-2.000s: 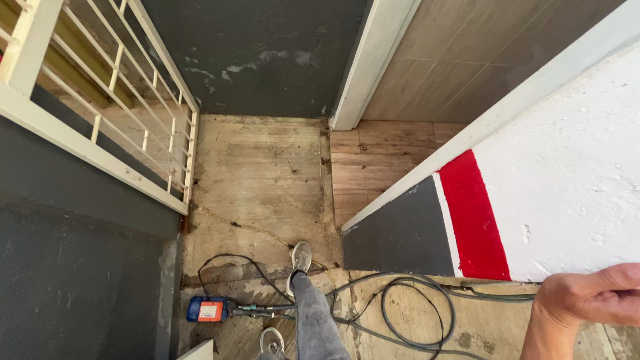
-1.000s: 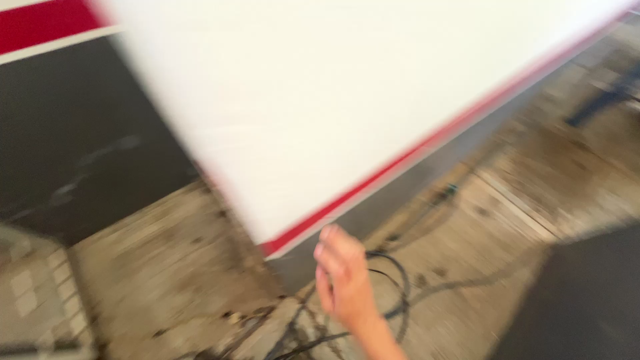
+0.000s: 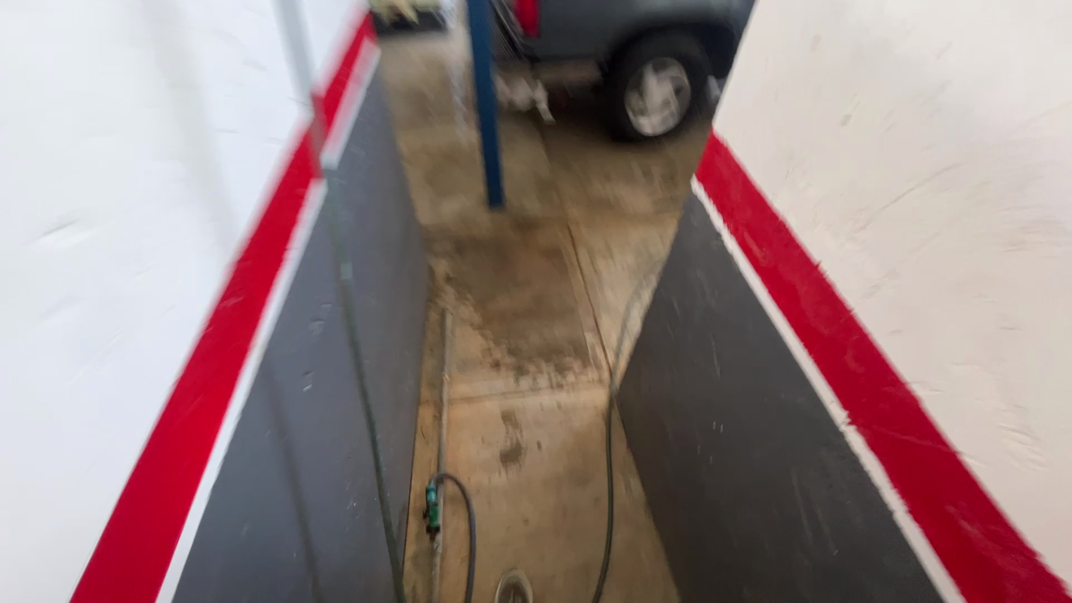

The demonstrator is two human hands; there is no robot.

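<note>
Neither my left hand nor my right hand shows in the head view now, so what they hold cannot be seen. On the concrete floor point(image 3: 536, 469) at the lower left lies a green fitting point(image 3: 432, 507) with a dark hose point(image 3: 470, 528) curving from it. A longer hose point(image 3: 610, 469) runs along the foot of the right wall. The tip of a shoe point(image 3: 513, 586) shows at the bottom edge.
Painted walls, white over red over grey, flank the passage on the left point(image 3: 360, 335) and right point(image 3: 737, 402). A thin pipe or cable point(image 3: 356, 335) runs down the left wall. Beyond stand a blue post point(image 3: 486, 109) and a dark vehicle with its wheel point(image 3: 657, 88) showing.
A hand near the wall's edge in both earlier frames is out of view now. The view has swung widely, from the doorway and gate to a passage with a vehicle beyond.
</note>
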